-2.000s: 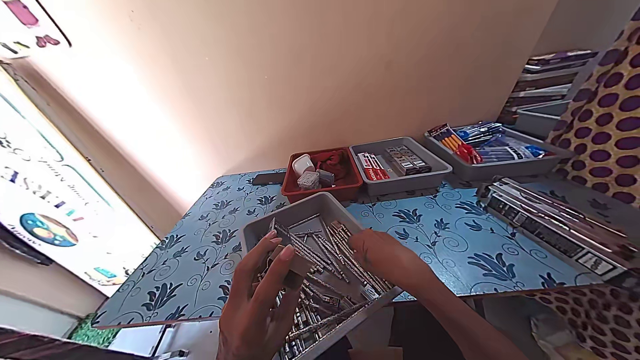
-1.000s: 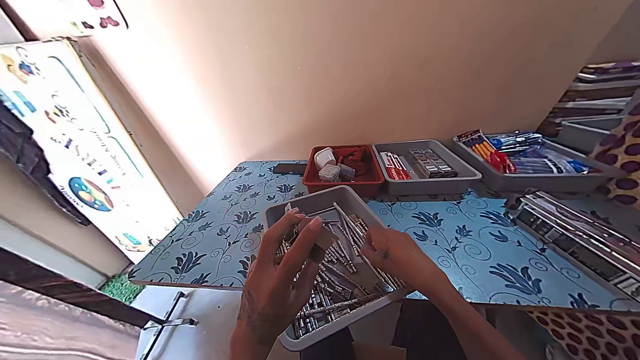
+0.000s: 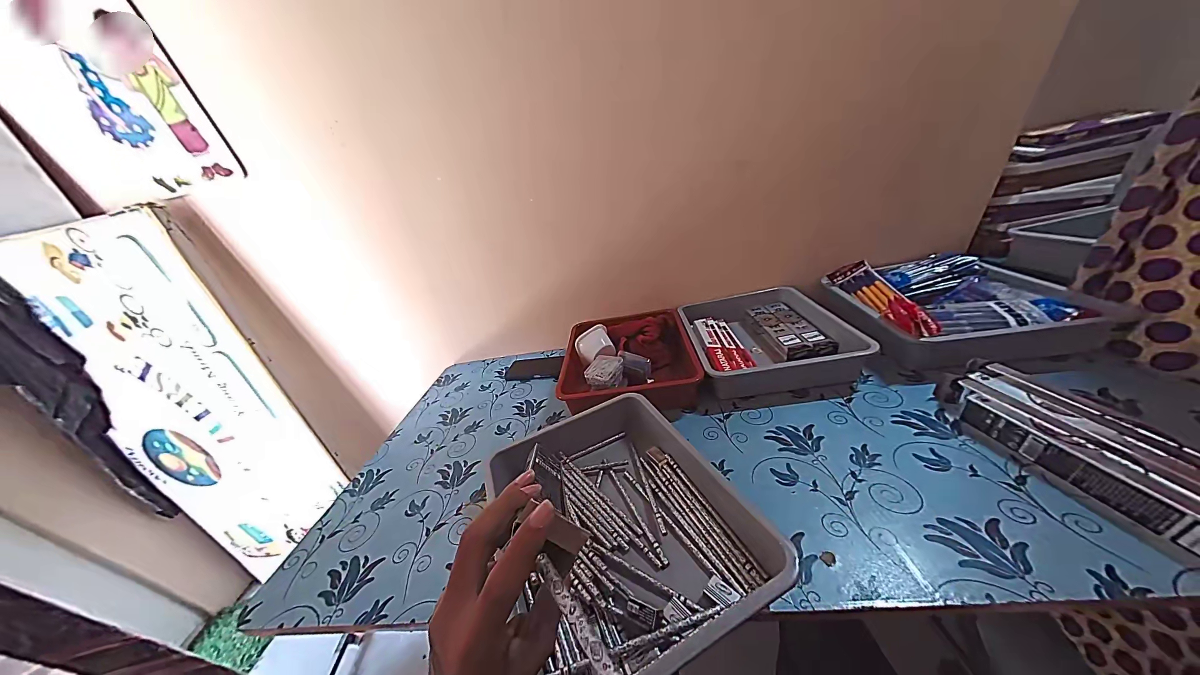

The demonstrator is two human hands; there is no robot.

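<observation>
A grey plastic tray (image 3: 764, 525) at the table's near edge holds many patterned pencils (image 3: 698, 516), some lined up along its right side and others in a loose pile, with small boxes or erasers (image 3: 722, 591) among them. Over the tray's left side, my left hand (image 3: 502, 581) grips a small brownish box (image 3: 562, 542) between its fingers. What lies under that hand is partly hidden. My right hand is out of the frame.
Behind stand a red tray (image 3: 630, 398) with a white cup, a grey tray (image 3: 797, 380) with small boxes, and a grey tray (image 3: 994, 352) with packaged pens. Bundled long items (image 3: 1078, 450) lie at the right of the flowered table (image 3: 844, 562). A wall rises behind.
My right hand, over the tray in both earlier frames, has left the view. Pencils now show lined up along the tray's right side. My left hand stays at the tray's left side.
</observation>
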